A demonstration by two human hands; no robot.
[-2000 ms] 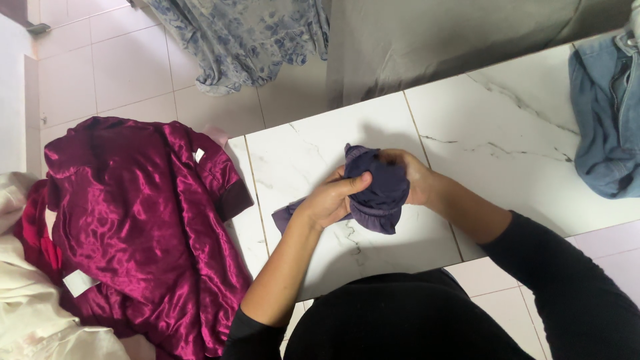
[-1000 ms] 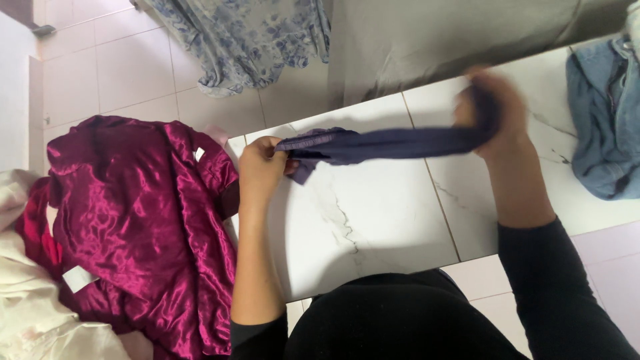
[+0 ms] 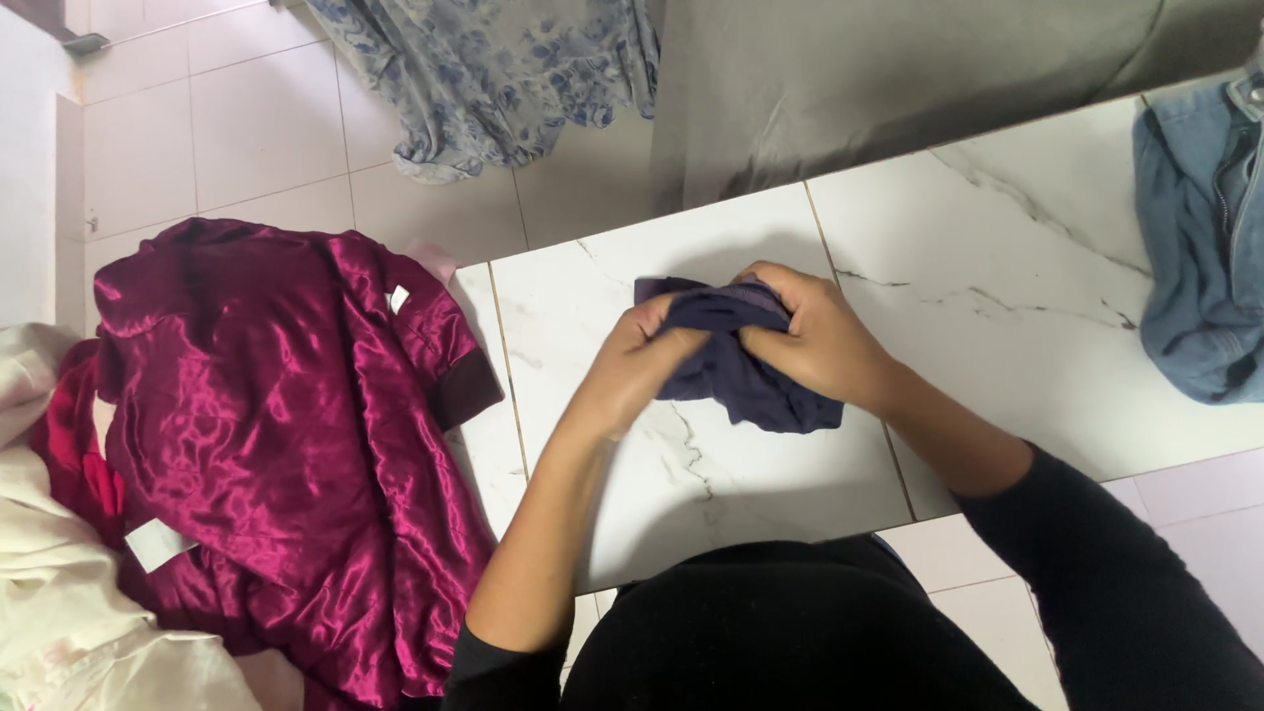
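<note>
A dark navy cloth garment is bunched up between my two hands, over the white marble-patterned tiled counter. My left hand grips its left side, with the thumb on top of the fabric. At the upper right of the cloth, my right hand holds it, its thumb pressed into the fold. Part of the fingers of both hands is hidden under the fabric. The exact kind of garment cannot be told.
A shiny magenta satin garment with a dark cuff lies at the counter's left end. Cream cloth is heaped at the far left. Folded blue denim rests on the right of the counter. Blue floral fabric hangs beyond, beside a grey cover.
One second ago the navy cloth was stretched sideways between my widely spread hands. Both hands have come together near the middle of the counter, and the cloth is bunched between them.
</note>
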